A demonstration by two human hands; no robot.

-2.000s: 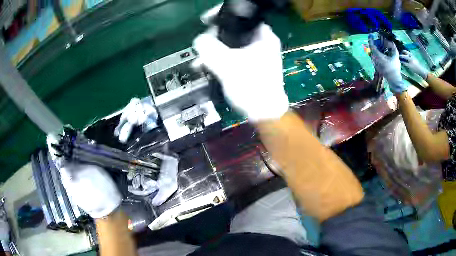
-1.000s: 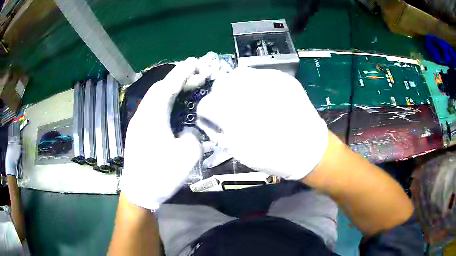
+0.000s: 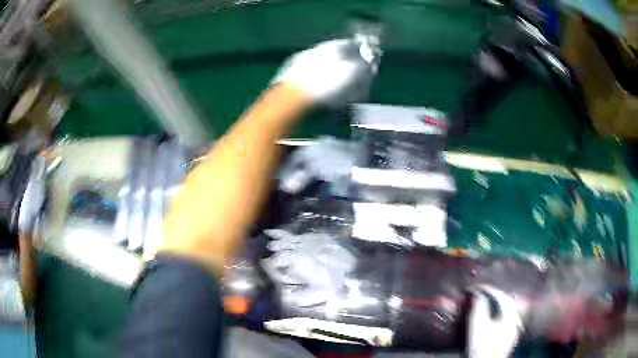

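The frame is strongly blurred. My left hand, in a white glove, is stretched far forward over the green surface beyond the bench. A small pale, shiny shape shows at its fingertips; I cannot tell whether it is gripped. My right hand, also gloved, is low at the right over the dark red bench part, partly cut off by the lower edge. A dark streak lies across it; its grip is unclear. The screw feeder stands between the hands. Silver profiles lie at the left.
Whitish crumpled bundles lie left of the feeder and in front of it. A pale strip piece lies at the near bench edge. A dark blurred shape hangs at upper right. Part of another person shows at far left.
My hands, together around a black fitting with round holes a second ago, are now apart: left far forward, right low at the right. The view has shifted; the fitting is no longer recognisable.
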